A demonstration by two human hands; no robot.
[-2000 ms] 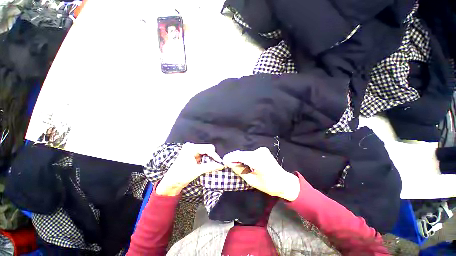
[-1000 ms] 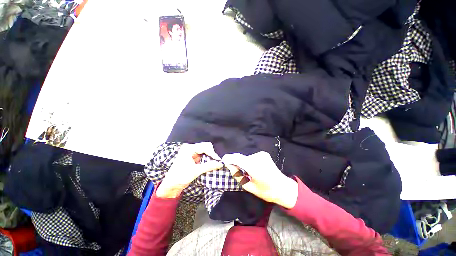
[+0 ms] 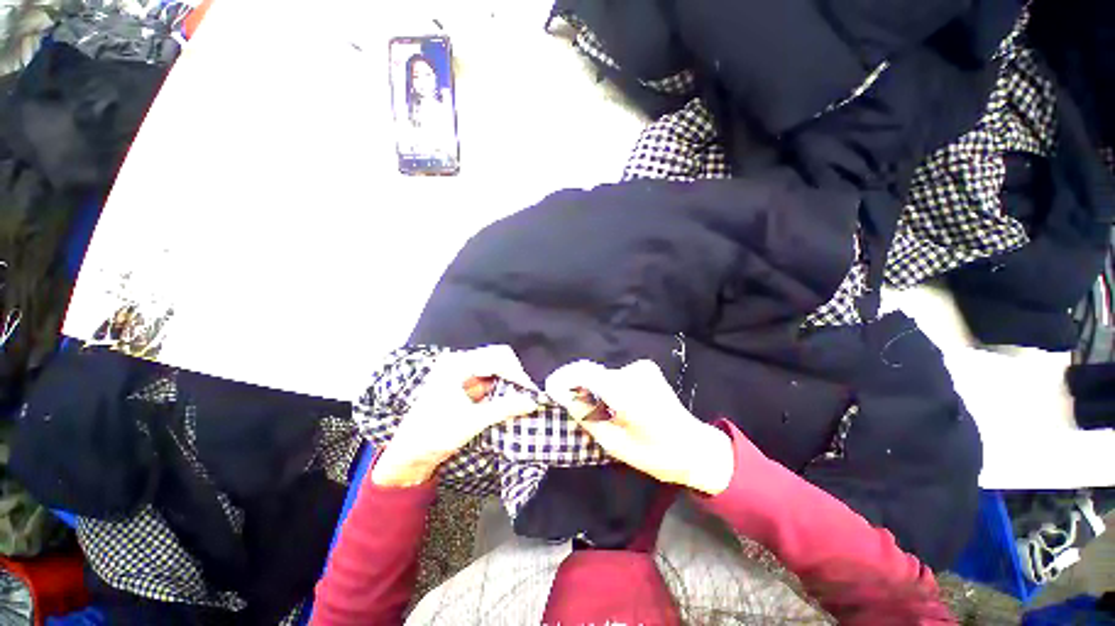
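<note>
A navy padded jacket (image 3: 611, 263) lies spread over the near edge of the table, partly over my lap. Its black-and-white checked lining (image 3: 544, 440) is turned up at the near side. My left hand (image 3: 452, 410) pinches the checked cloth between thumb and fingers. My right hand (image 3: 636, 422) meets it fingertip to fingertip at the edge of the check. A small dark and reddish thing shows inside the right hand's curled fingers, possibly thread snips; its shape is mostly hidden. Pale threads lie on the navy cloth to the right.
A lit phone (image 3: 424, 105) is on the white table (image 3: 281, 208). Thread clippings (image 3: 132, 328) lie at its left edge. More navy jackets (image 3: 831, 73) are heaped at the back right. Other checked-lined garments (image 3: 183, 477) hang below left. A blue crate edge (image 3: 1005, 544) shows lower right.
My right hand has shifted slightly and its fingers have curled differently at the checked edge. My left hand has hardly moved. The picture on the phone screen has changed.
</note>
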